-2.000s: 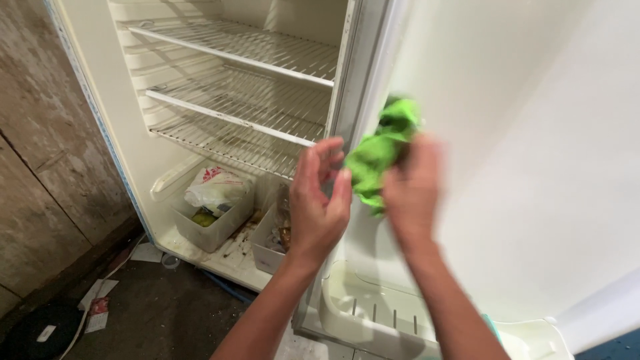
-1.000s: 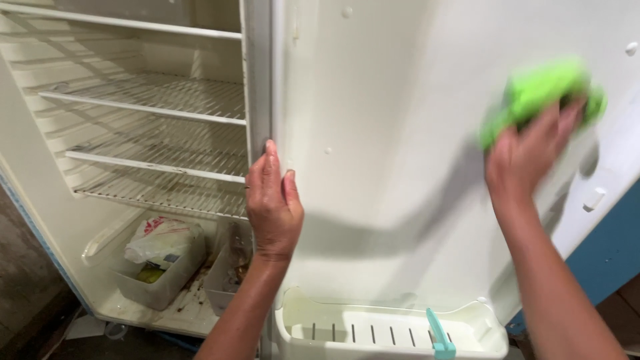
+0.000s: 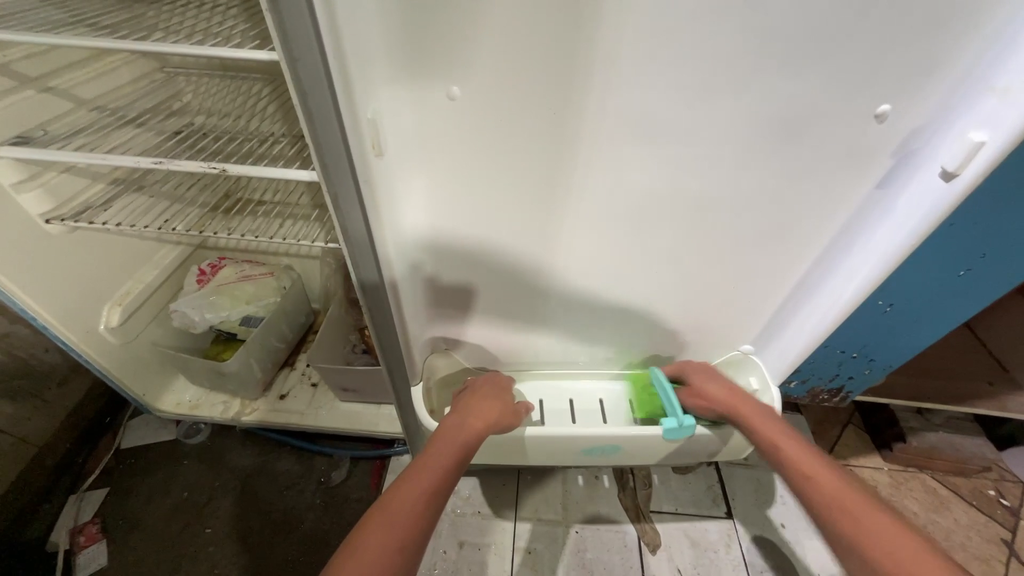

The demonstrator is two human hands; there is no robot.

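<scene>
A white slotted door bin (image 3: 560, 445) is fitted at the bottom of the open refrigerator door (image 3: 608, 200). My left hand (image 3: 488, 404) rests at the bin's left part, its fingers bent over the inside; no object shows in it. At the bin's right part, my right hand (image 3: 704, 388) holds a bright green cloth (image 3: 646, 398), blurred and partly hidden, down inside the bin. A turquoise plastic divider clip (image 3: 670, 404) straddles the bin's front edge between the cloth and my right hand's knuckles.
Left of the door, wire shelves (image 3: 160, 164) span the stained refrigerator interior. Below them, a plastic bin (image 3: 240, 372) holds a plastic bag (image 3: 232, 292), beside a second bin (image 3: 352, 382). A brown rag-like thing (image 3: 638, 512) lies on the floor tiles (image 3: 576, 520).
My right hand has brought the green cloth down from the upper door panel into the door bin. My left hand has left the door's hinge-side edge for the bin. The view has shifted down.
</scene>
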